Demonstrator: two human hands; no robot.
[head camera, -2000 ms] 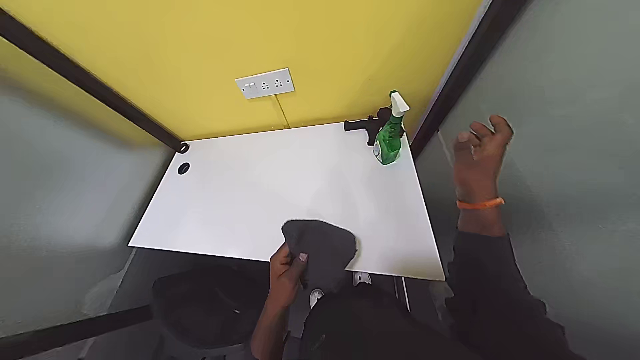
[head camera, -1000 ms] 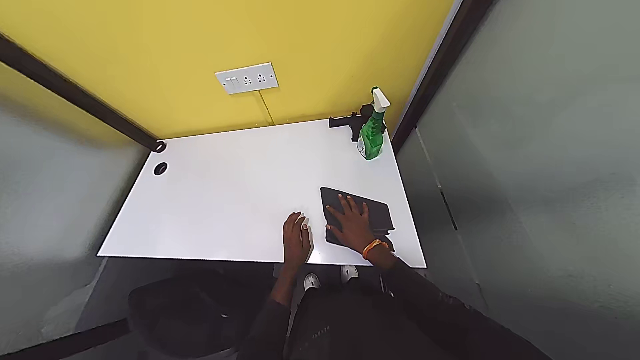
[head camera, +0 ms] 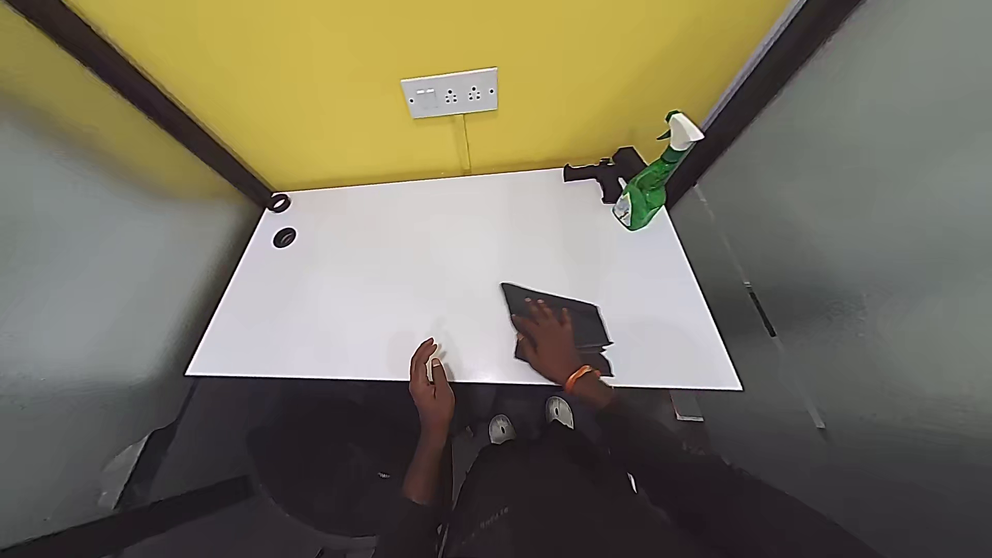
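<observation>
A folded dark cloth (head camera: 577,316) lies on the white desk (head camera: 372,279), near its front edge and right of the middle. My right hand (head camera: 549,341) is spread flat on top of the cloth, palm down, with an orange band on the wrist. To the left of the cloth, my left hand (head camera: 432,381) is at the front edge with its fingers parted and nothing in it. A green spray bottle (head camera: 647,190) with a white trigger head stands at the back right corner, beside a black object (head camera: 604,174) whose kind I cannot tell.
A yellow wall with a socket plate (head camera: 451,93) rises behind the desk. Grey panels flank both sides. Two black rings (head camera: 284,237) (head camera: 279,203) are at the back left. A dark chair (head camera: 333,457) is below the front edge, left of my legs.
The cloth, held up in my left hand two seconds ago, now lies on the desk under my right hand. My right hand has come down from the raised position at the right. My left hand has let go.
</observation>
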